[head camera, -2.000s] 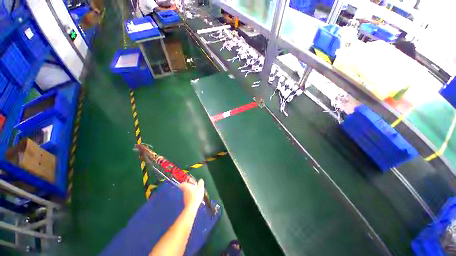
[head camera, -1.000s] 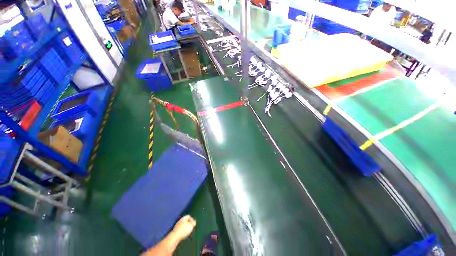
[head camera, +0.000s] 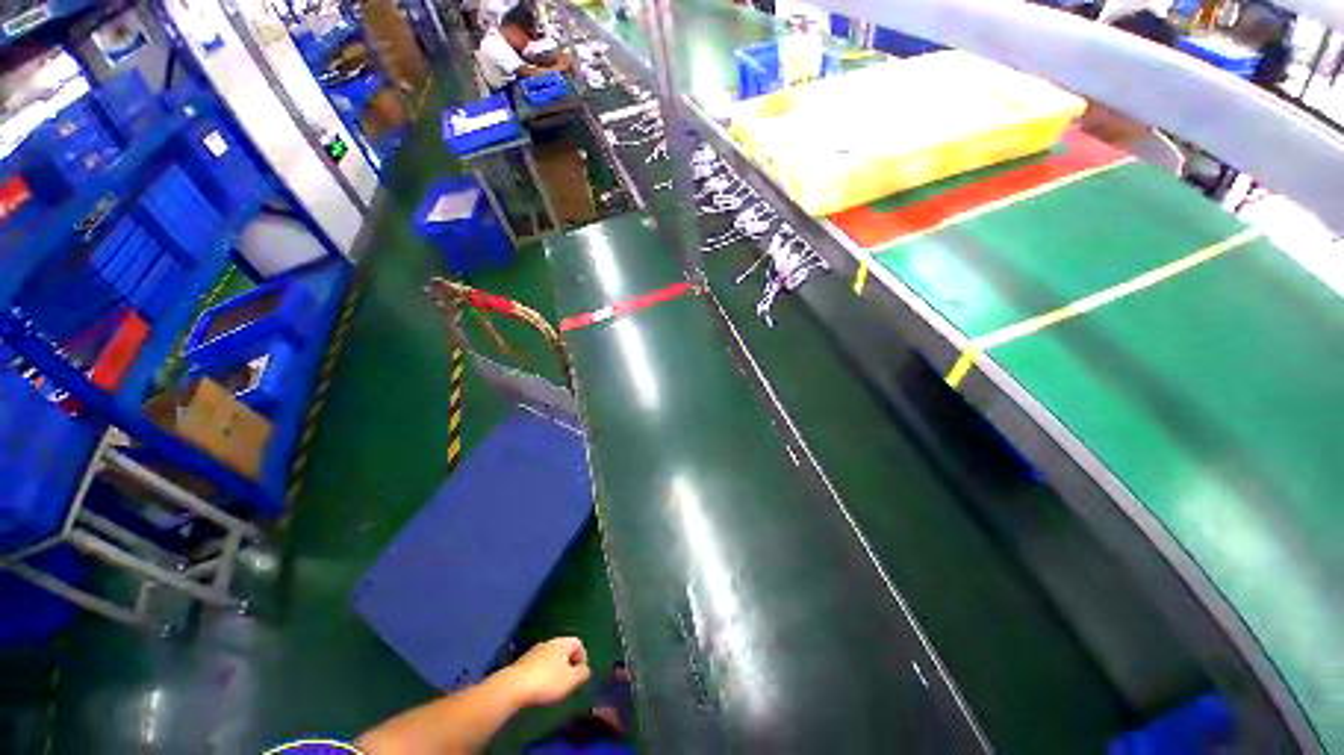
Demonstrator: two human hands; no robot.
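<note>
The blue platform trolley [head camera: 479, 546] stands on the floor left of the long green line surface [head camera: 693, 487]. Its tube handle [head camera: 494, 304], wrapped in red and brown tape, rises at the far end of the deck, close to the line's edge. My left hand [head camera: 551, 670] is just past the deck's near right corner, off the handle. Its fingers are curled in and nothing shows in it. My right hand is not in view.
A yellow tray [head camera: 914, 136] lies on the right-hand green surface. White cabled parts [head camera: 759, 229] lie along the line. Blue totes [head camera: 479, 130] stand near a seated person [head camera: 509, 52] at the back. A blue rack [head camera: 295, 398] and metal stand [head camera: 133, 524] are on the left.
My left hand has let go of the trolley handle and moved back toward me. The trolley handle now stands against the line's edge. The view has turned right, showing more of the yellow tray.
</note>
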